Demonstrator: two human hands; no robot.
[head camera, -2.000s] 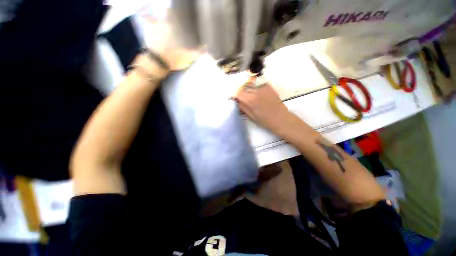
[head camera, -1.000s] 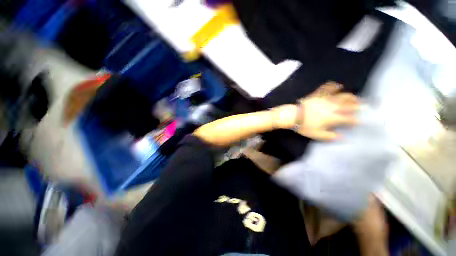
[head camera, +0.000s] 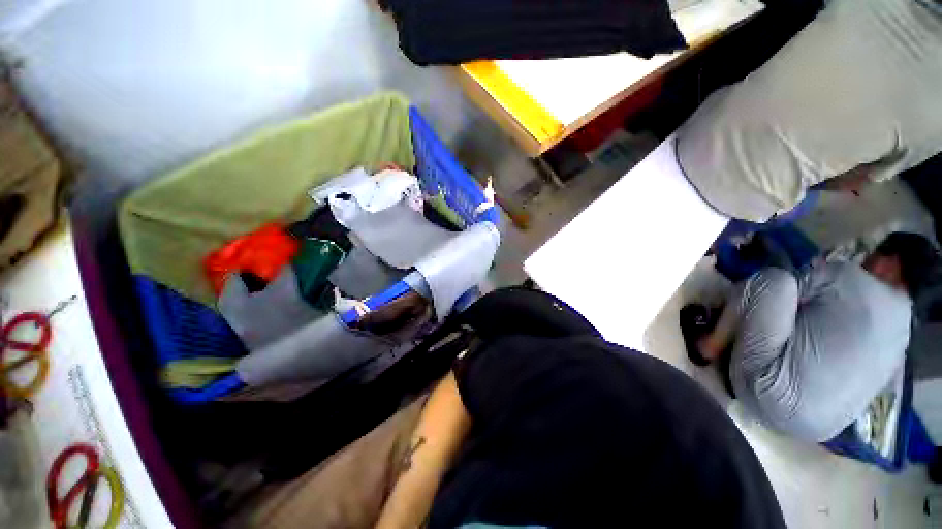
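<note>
Neither of my hands is in view. My right forearm, with a tattoo, runs down out of the bottom edge. Nearest in front of me is a blue crate (head camera: 181, 325) with an olive cloth (head camera: 269, 170) over its far side. Grey fabric pieces (head camera: 398, 232) lie in it and over its near rim, with a red-orange cloth (head camera: 250, 256) and a dark green piece (head camera: 318, 271). At the lower left, scissors (head camera: 74, 484) with red and yellow loops lie on the white sewing table (head camera: 88, 398), cut off by the frame's edge.
A second pair of scissors (head camera: 26, 356) lies farther along the table. A table with yellow tape (head camera: 516, 103) and black fabric (head camera: 537, 26) stands ahead. A white panel (head camera: 630, 248) is to the right. A person in grey (head camera: 826, 336) crouches at right; another person's grey clothing (head camera: 806, 114) shows above.
The view has swung from the machine and the left side to the crate on the right. Both hands, the grey-blue fabric piece and the machine head have left the picture.
</note>
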